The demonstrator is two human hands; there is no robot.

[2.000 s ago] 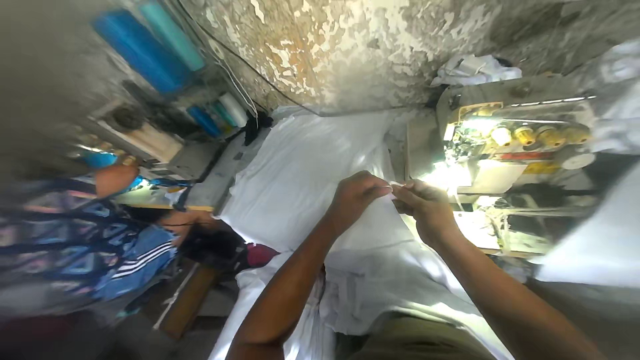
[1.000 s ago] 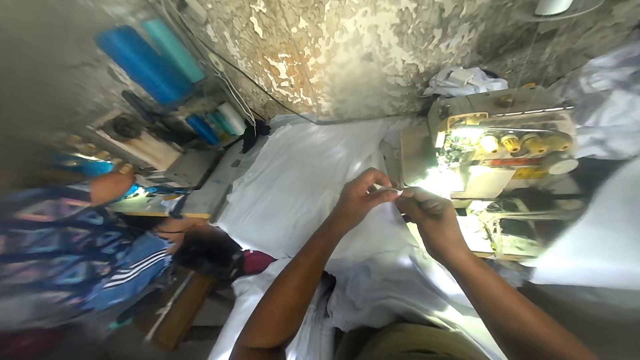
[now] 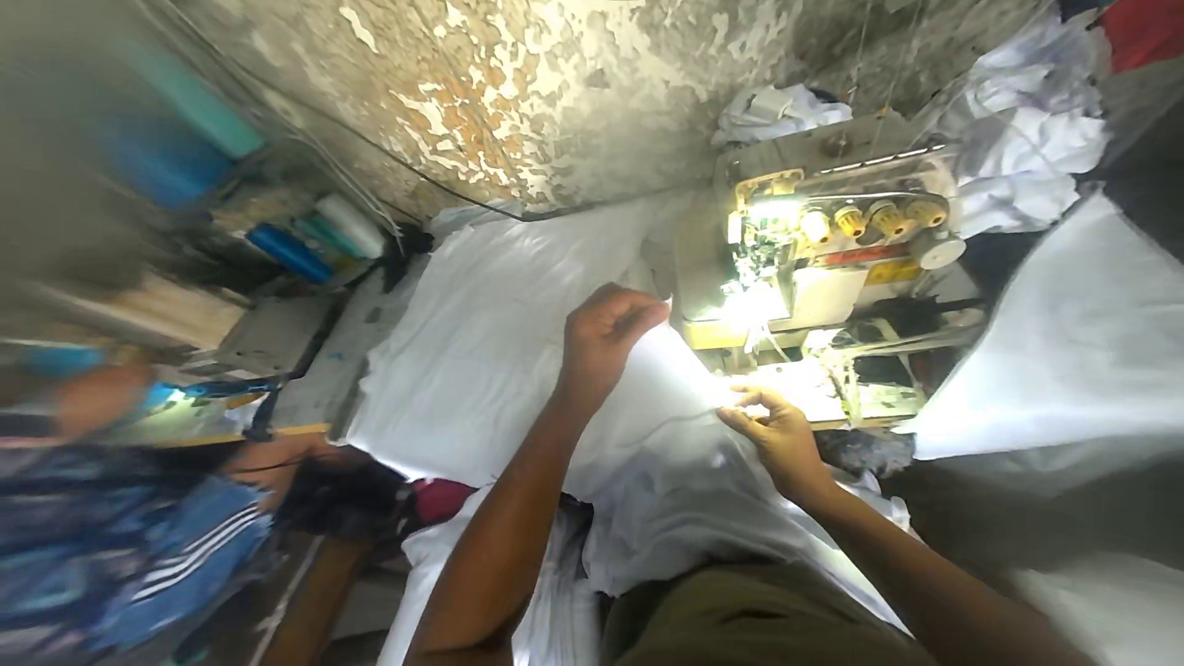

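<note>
My left hand pinches the upper corner of a white fabric piece between thumb and fingers. Lower and to the right, my right hand grips the same piece at its edge, so the edge runs taut between both hands. Just beyond my right hand stands a lit overlock sewing machine with yellow tension dials; glare hides its needle area. Under and left of my left hand, white cloth lies spread in a stack on the table. More white fabric hangs over my lap.
A person in a patterned top sits at the left beside another work table. Thread cones stand at the upper left. White cloth hangs at the right, and a bundle lies behind the machine. A cable runs along the peeling wall.
My hands were close together at a small bit of white fabric; now they are apart, with the fabric's edge stretched between them. My right hand has moved down and away from the left.
</note>
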